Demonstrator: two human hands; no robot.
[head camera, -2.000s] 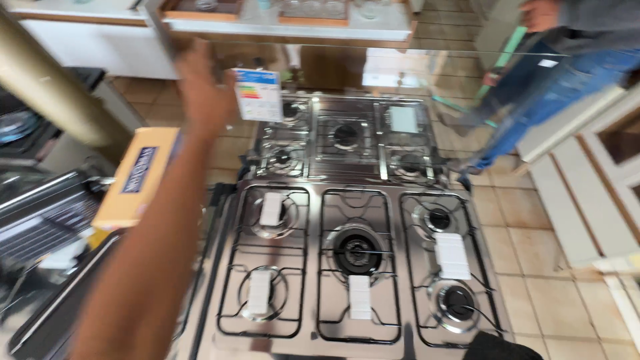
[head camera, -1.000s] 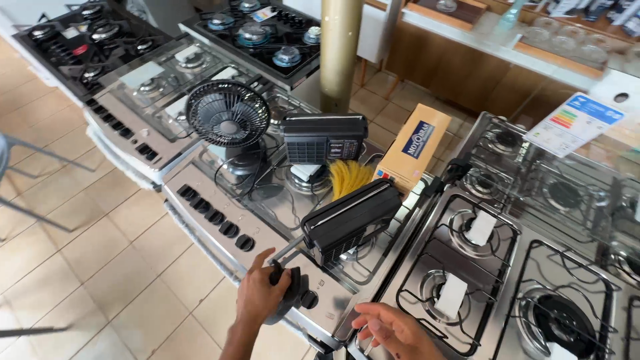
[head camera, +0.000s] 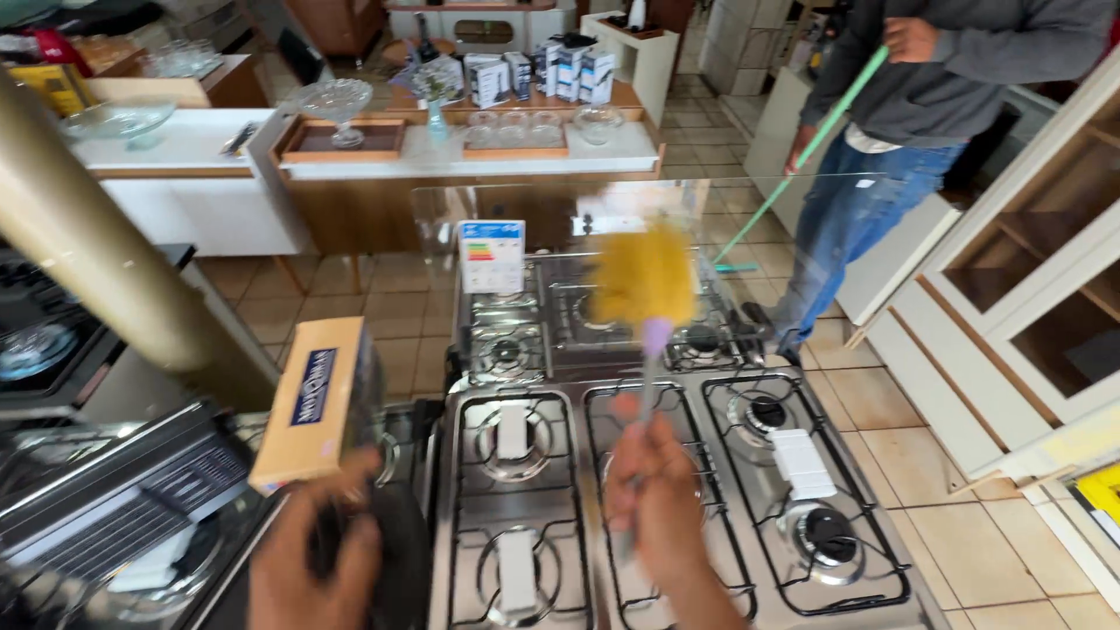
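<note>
My right hand (head camera: 652, 490) is closed around the thin handle of a yellow duster (head camera: 643, 276), which is blurred and upright over a steel gas cooktop (head camera: 516, 346). Behind the duster stands the raised glass lid (head camera: 770, 206), with an energy label (head camera: 492, 255) on it. My left hand (head camera: 319, 542), also blurred, is at the lower left beside a dark object; whether it holds that object cannot be told. Just beyond it stands a cardboard box (head camera: 306, 394) bearing printing. White pieces (head camera: 516, 573) lie on the burners.
A black radio-like device (head camera: 131, 490) lies at lower left. A thick pole (head camera: 114, 236) rises behind it. A person (head camera: 927, 96) holding a green-handled tool (head camera: 818, 136) stands at upper right. A white cabinet (head camera: 1024, 289) is at right; glassware (head camera: 343, 105) stands on a sideboard.
The yellow duster, which lay between the black devices one second ago, is now in my right hand over the cooktop. The view has swung right since then.
</note>
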